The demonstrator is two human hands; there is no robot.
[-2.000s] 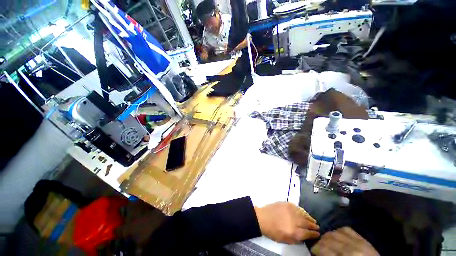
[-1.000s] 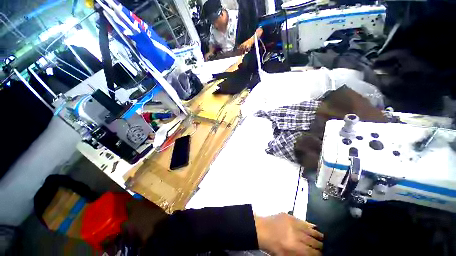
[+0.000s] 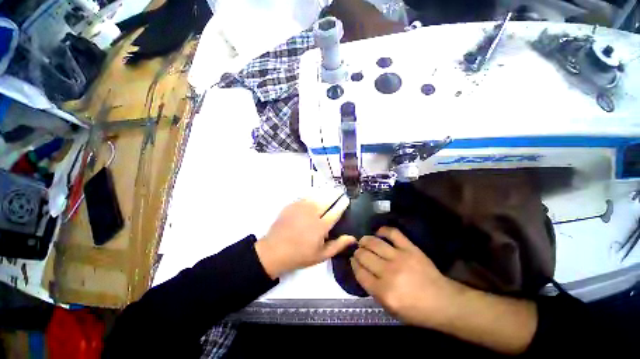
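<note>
Dark fabric (image 3: 354,273) lies on the machine bed in front of the presser foot and needle area (image 3: 358,184). My left hand (image 3: 302,235) is at its left side, fingertips on the fabric close to the needle. My right hand (image 3: 396,270) holds the fabric's near part with bent fingers, just right of my left thumb. Brown fabric (image 3: 491,224) lies bunched under the machine arm at the right. Plaid fabric (image 3: 281,70) lies behind the machine head. The white sewing machine (image 3: 449,91) stands above the work. The exact fabric edge under the foot is hidden.
A black phone (image 3: 103,207) lies on the taped cardboard (image 3: 144,140) at left. Snips (image 3: 629,235) lie at the far right of the machine bed. A ruler strip (image 3: 323,313) runs along the table's front edge. A red stool (image 3: 74,333) is at lower left.
The view has moved closer and down over the machine. My right hand has come into view on the dark fabric, and my left hand is now nearer the needle.
</note>
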